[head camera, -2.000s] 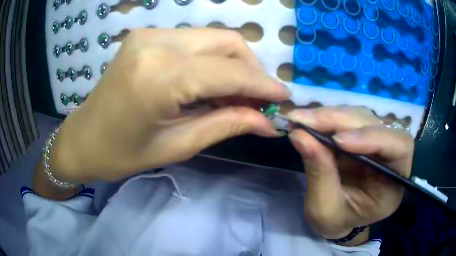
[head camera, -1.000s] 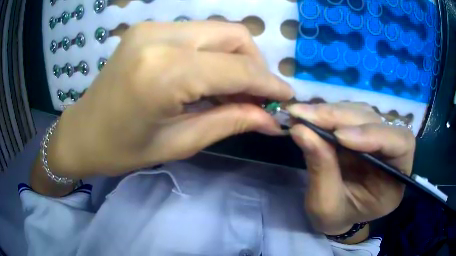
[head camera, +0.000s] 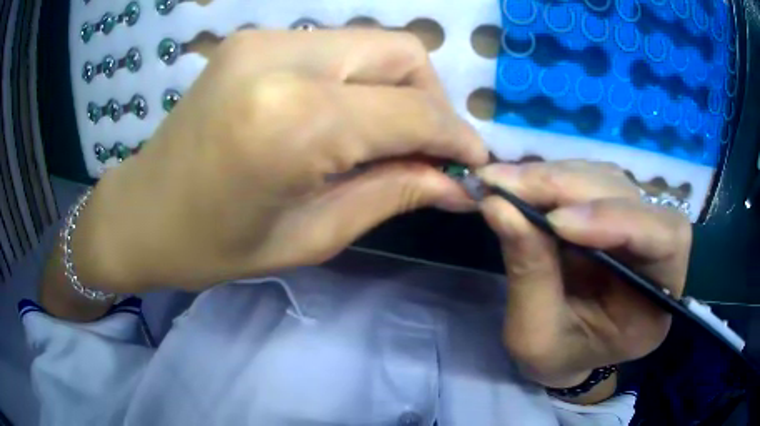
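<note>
My left hand (head camera: 275, 158) pinches a small round part (head camera: 455, 170) with a green centre between thumb and fingers. Only a bit of the part shows. My right hand (head camera: 592, 258) holds a slim black-handled tool (head camera: 575, 247) like a pen, slanting down to the right. Its pale tip is at the part, partly between the fingertips; whether it touches cannot be told. Behind the hands lies a white tray (head camera: 454, 71) with brown dumbbell-shaped cutouts. Silver-rimmed parts (head camera: 111, 66) with green centres sit in its left rows.
A bright blue sheet (head camera: 608, 87) with pale thin rings lies on the tray's right side. Layered boards with striped edges (head camera: 21, 150) stand at the far left. A small white object (head camera: 714, 321) is at the lower right. The dark green bench top (head camera: 729, 258) shows at the right.
My left hand has risen slightly, and less of the green part shows between the fingertips. The tool tip has moved slightly up with it. Both hands keep their grips.
</note>
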